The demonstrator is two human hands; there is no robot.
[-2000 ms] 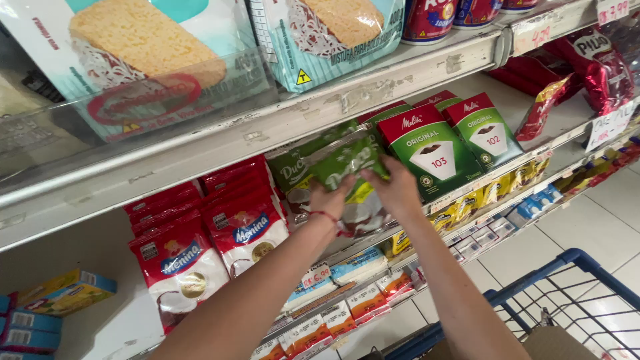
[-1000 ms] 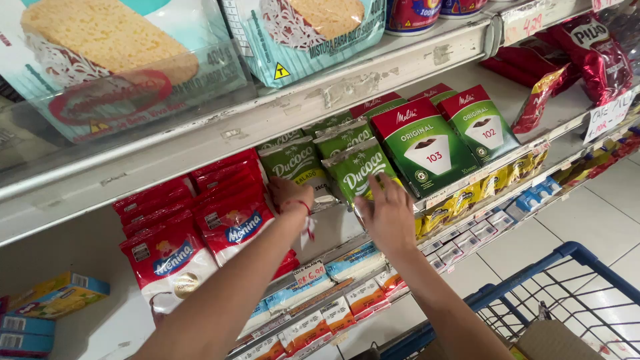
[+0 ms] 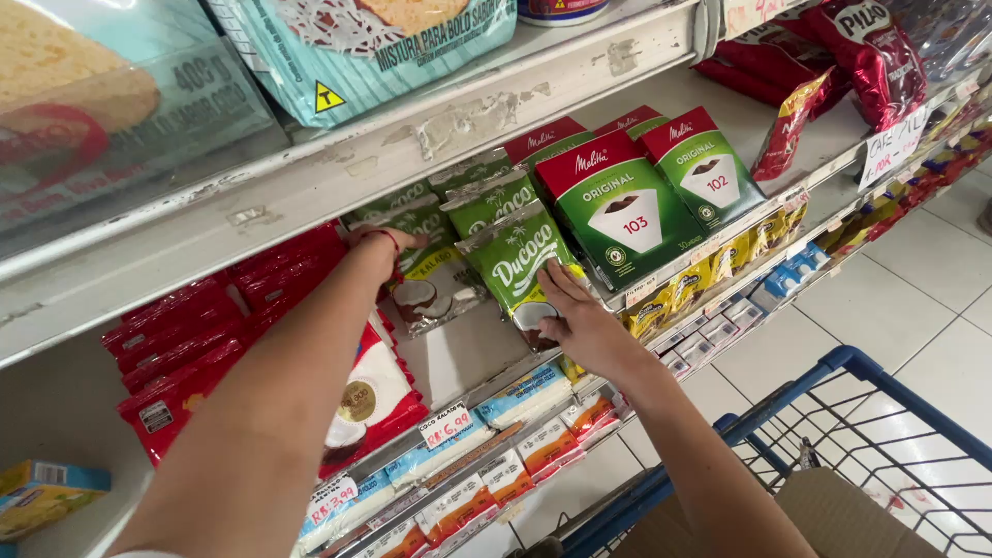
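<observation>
Green Ducoco grated coconut packets stand in two rows on the shelf. My left hand (image 3: 387, 246), with a red bracelet at the wrist, reaches to the top left of the left row, by the front packet (image 3: 434, 287); whether its fingers grip anything is unclear. My right hand (image 3: 577, 314) rests with extended fingers on the front of the right packet (image 3: 521, 267). Red and white coconut packets (image 3: 372, 395) lie left of them, partly behind my left forearm. A Melitta 103 coffee filter box (image 3: 628, 209) stands just right of the green packets.
Above runs the upper shelf's worn edge (image 3: 434, 124), with cake mix bags (image 3: 364, 54) on it. Another filter box (image 3: 701, 167) and red coffee packs (image 3: 868, 62) stand farther right. Lower shelves hold small packets (image 3: 457, 508). A blue-framed shopping cart (image 3: 914, 395) is at lower right.
Two seconds ago both hands were together at one green packet. They have moved apart, the left to the left row, the right lying on the right row's front packet. The view is closer.
</observation>
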